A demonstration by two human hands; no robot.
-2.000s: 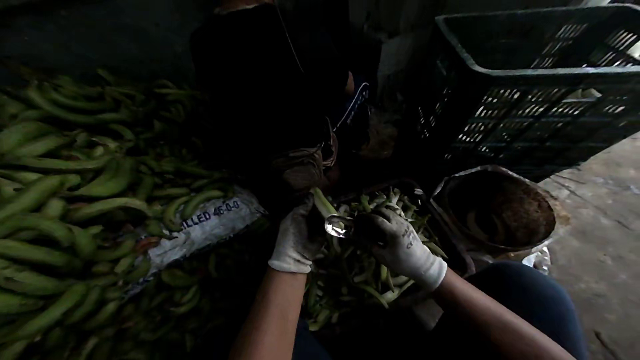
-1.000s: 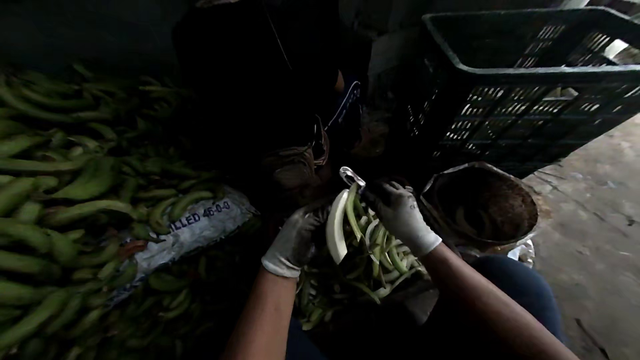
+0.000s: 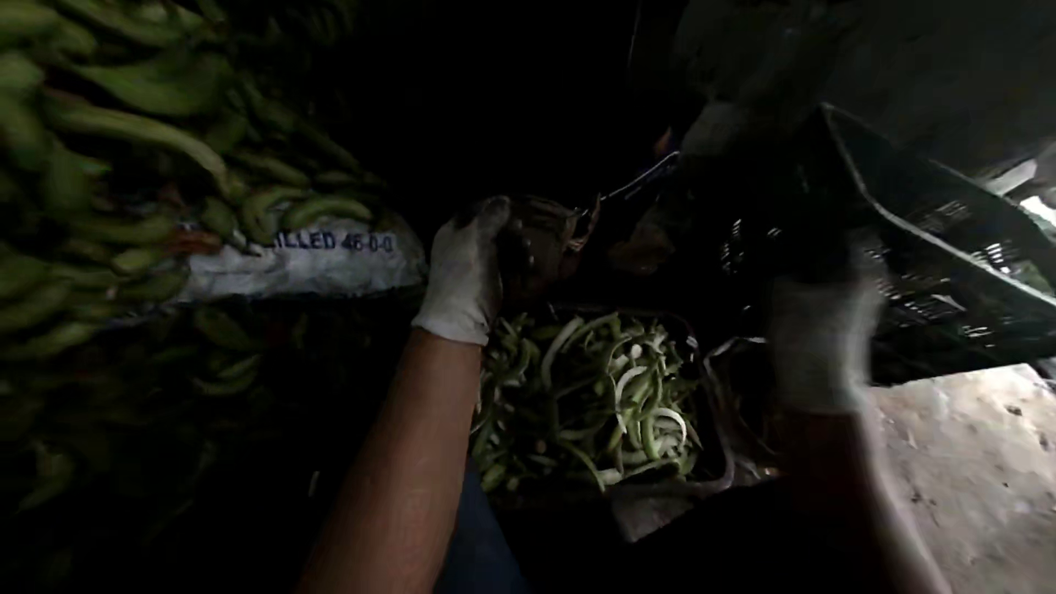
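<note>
My left hand [image 3: 469, 268], in a pale work glove with dark stains, is raised above the left edge of a bin of green peel strips [image 3: 635, 396]; its fingers are in shadow, and whether they hold anything is hidden. My right hand [image 3: 821, 338], gloved too and blurred, is in front of the dark green plastic crate [image 3: 932, 239] at the right. What it holds cannot be made out. Green plantains or bananas [image 3: 148, 124] lie heaped at the left, partly on a white printed sack [image 3: 305, 268].
A round container [image 3: 734, 351] stands right of the bin, mostly behind my right hand. Concrete floor [image 3: 982, 454] shows at the lower right. A dark-clothed person [image 3: 528, 99] is close in front, barely visible.
My right hand has moved away from my left, to the right over the round container and toward the crate. The peeler and the pale peeled piece seen earlier between my hands no longer show. The view has shifted.
</note>
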